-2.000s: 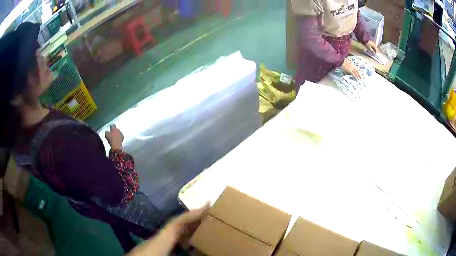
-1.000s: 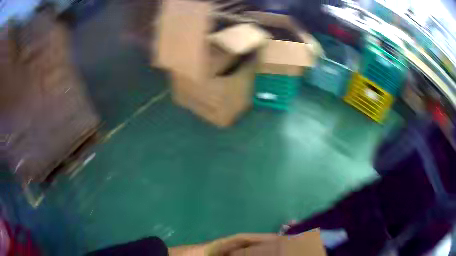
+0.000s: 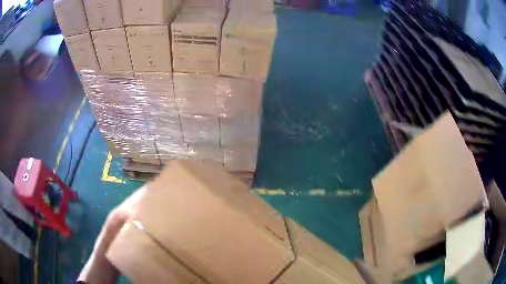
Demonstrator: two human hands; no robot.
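Note:
A row of brown cartons [image 3: 205,224] is held at the bottom centre, tilted, with taped seams and a gap between neighbours. My left hand [image 3: 115,224] presses against the left end of the row; its fingers are partly hidden. My right hand is not visible; the row's right end runs to the bottom edge. Ahead stands a pallet load [image 3: 194,94] of stacked cartons, with clear stretch film [image 3: 133,113] around the lower layers and the upper layers bare.
A red stool [image 3: 44,194] stands on the left. An open carton [image 3: 430,194] with raised flaps is at the right. Behind it is a tall dark ridged stack [image 3: 438,83]. Yellow lines [image 3: 316,192] mark the green floor beside the pallet.
The view has turned from the table and another person, past the open carton, to the pallet load. The cartons have left the table and are now held in front of me.

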